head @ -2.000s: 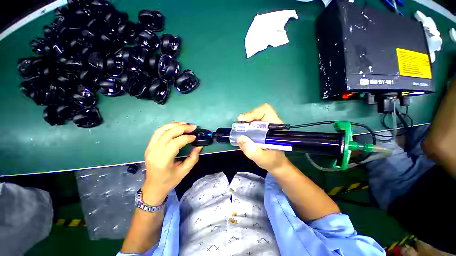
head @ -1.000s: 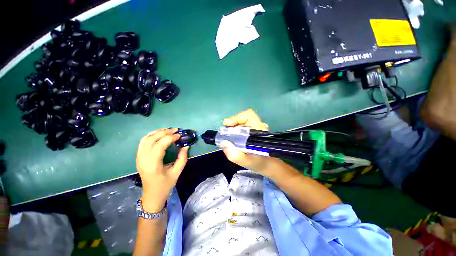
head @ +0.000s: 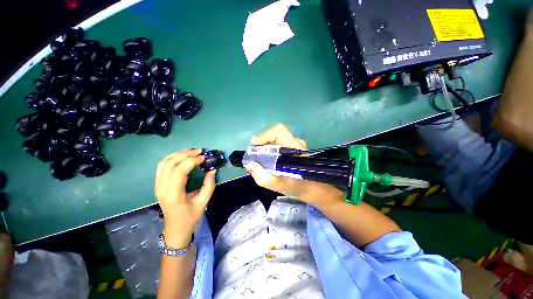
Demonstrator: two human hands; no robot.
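My left hand [head: 180, 185] holds a glossy black housing [head: 213, 160] between thumb and fingertips, just above the bench's near edge. My right hand [head: 281, 165] grips the front of a black glue syringe [head: 318, 169], at its clear sleeve with a white label. The syringe lies nearly level and points left. Its small bluish tip [head: 226, 157] is at the right side of the housing; whether it touches cannot be told. A green adapter [head: 358, 175] with a pale hose [head: 409, 181] is at the syringe's rear.
A large heap of black housings [head: 96, 108] lies on the green bench [head: 251, 96] at left. White paper [head: 269, 30] lies at the back. A black controller [head: 403, 44] with a yellow label stands at right. A clear plastic sheet [head: 137, 251] is below the edge. Another person's arm [head: 517, 99] is at far right.
The view has shifted, so bench things sit further left. The syringe's rear has swung towards me since the first frame. Both hands keep hold of the housing and syringe.
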